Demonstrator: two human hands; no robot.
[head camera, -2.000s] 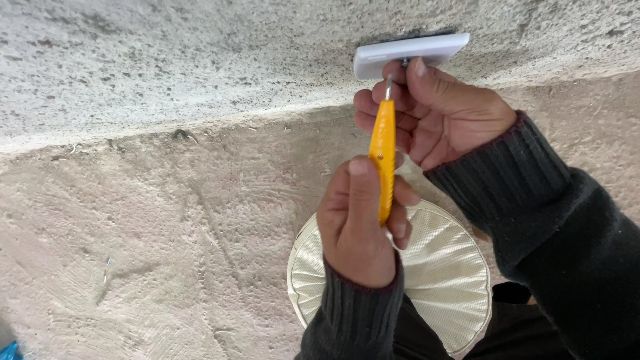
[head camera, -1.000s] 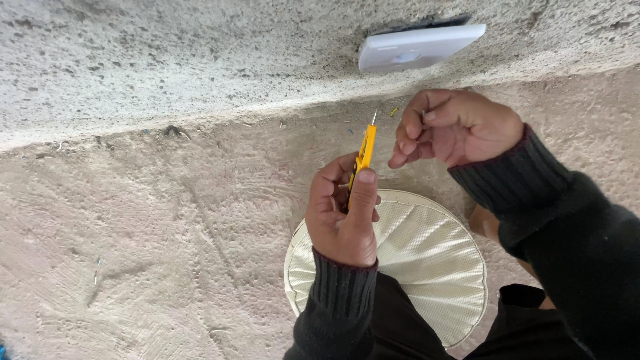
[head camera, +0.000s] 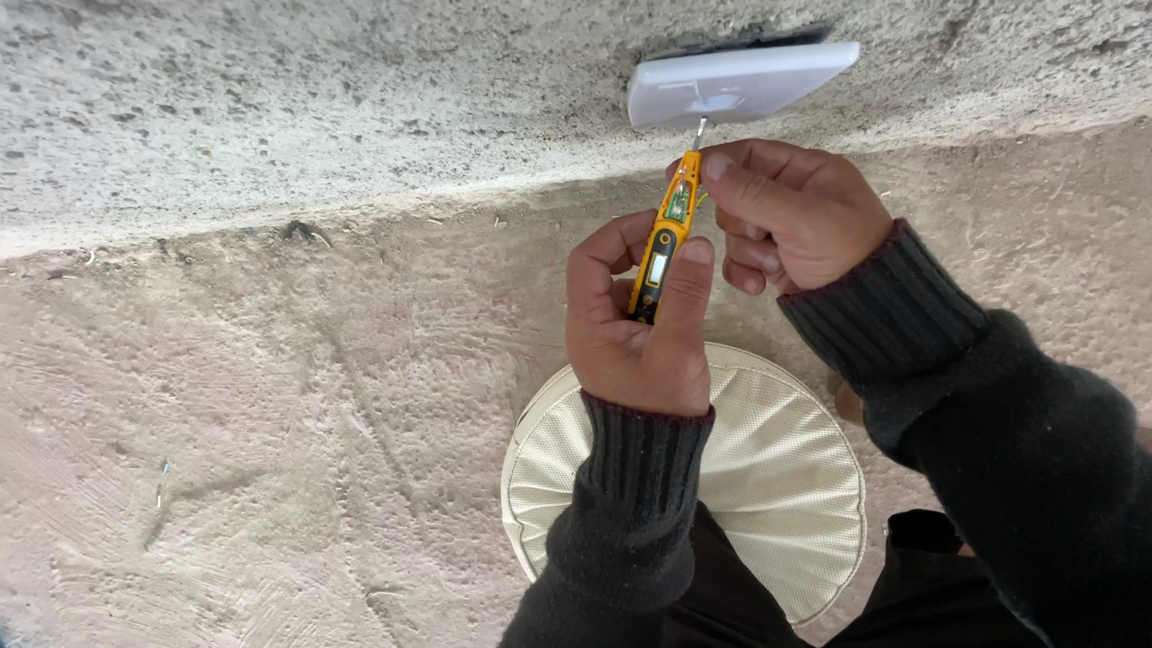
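Observation:
My left hand is closed around a yellow and black voltage tester screwdriver, whose small display and clear window face up. Its metal tip points at a white plastic wall plate on the rough wall; whether the tip touches the plate, I cannot tell. My right hand is beside the tester's upper end, its thumb and index finger near the base of the blade. Whether those fingers pinch anything small is hidden. The plate is tilted in this view, with a dark gap along its upper edge.
A round cream cushion or stool top lies below my hands, near my dark trouser legs. The rough concrete wall meets a dusty floor. Small debris lies along the wall's foot, and a small wire scrap rests farther left.
Two seconds ago both hands were close under the plate; one second ago they were apart and lower. Now the tester's tip is back near the plate, with its display side turned into view.

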